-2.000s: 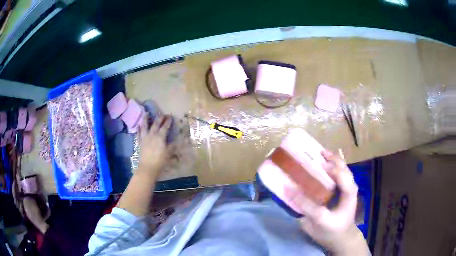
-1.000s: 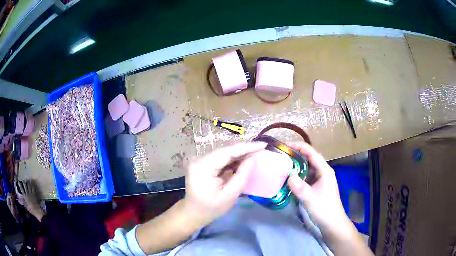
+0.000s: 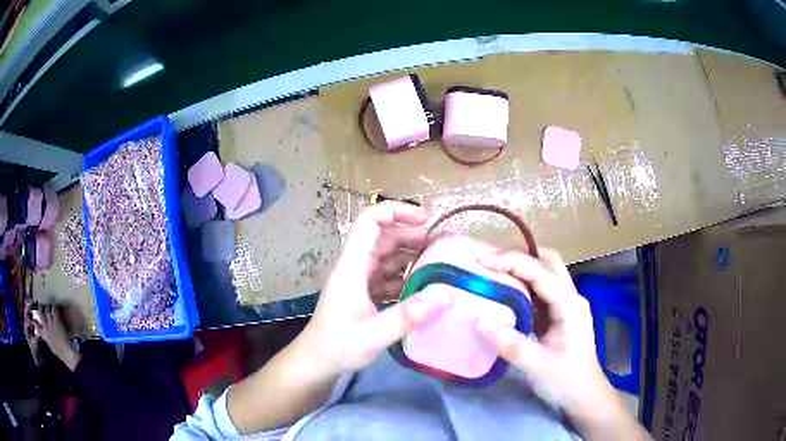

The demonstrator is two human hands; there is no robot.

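Note:
A pink case body point(image 3: 461, 247) is held between my two hands, low in the middle of the view. Its iridescent end frame point(image 3: 472, 280) faces me, and a brown strap point(image 3: 495, 209) arches behind it. A pink cover panel point(image 3: 457, 338) lies inside the frame. My left hand point(image 3: 366, 297) grips the left side, its thumb on the panel. My right hand point(image 3: 552, 323) grips the right side, its thumb also on the panel. The far sides of the case are hidden.
Two pink cases point(image 3: 401, 112) with straps stand at the back. A screwdriver point(image 3: 392, 200) is partly behind my left hand. A loose pink panel point(image 3: 562, 148) and tweezers point(image 3: 603, 194) lie right. Pink and grey panels point(image 3: 239, 189) lie beside the blue tray point(image 3: 181, 258). Another person's hand point(image 3: 53, 332) is far left.
My left hand moved from the loose panels to the case, bringing a pink panel. The panel, earlier in front of the frame, now sits within it under both thumbs. The case has been turned end towards me.

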